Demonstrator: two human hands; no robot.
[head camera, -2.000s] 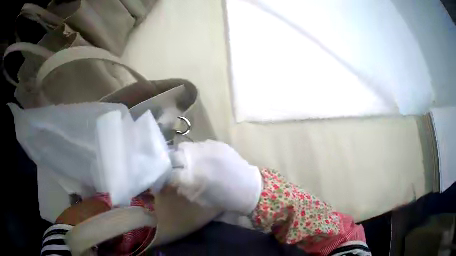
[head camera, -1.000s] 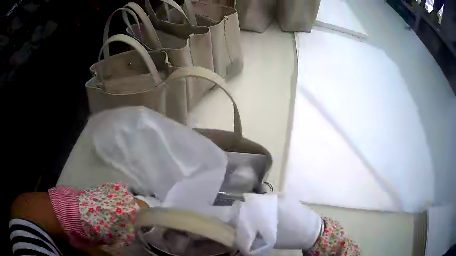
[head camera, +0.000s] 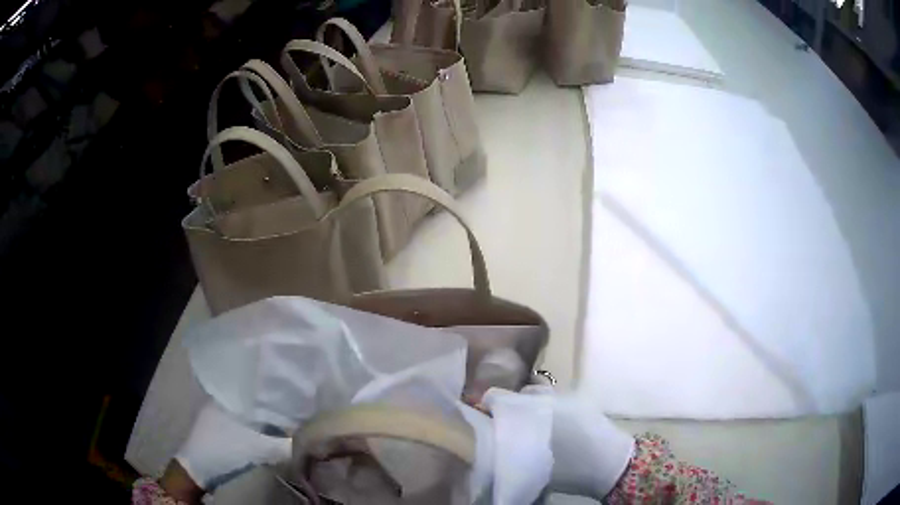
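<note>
A beige handbag (head camera: 508, 357) is nearest me, its opening towards me. One handle arches up behind the opening, the other lies in front, near the bottom edge. A metal ring (head camera: 544, 377) shows at its right side. White translucent tissue paper (head camera: 286, 357) spreads over the bag's left part and bunches in the opening. My right hand (head camera: 582, 449), white-gloved, is at the bag's right side, its fingers at the bunched tissue and partly hidden by it. My left hand (head camera: 232, 444), also white-gloved, is at the lower left beside the tissue; its fingers are hidden.
Several beige handbags (head camera: 266, 258) stand in a row at the left, the nearest just behind the worked bag. More bags (head camera: 498, 44) stand at the far end. A large flat stack of white tissue (head camera: 691, 296) lies on the right of the pale table (head camera: 538, 178). White sheets (head camera: 883, 434) lie at the right edge.
The view has tilted up and shows more of the bag row. My left hand's white glove has come into sight beside the tissue. The tissue lies lower and flatter; my right hand remains at the bag's right side.
</note>
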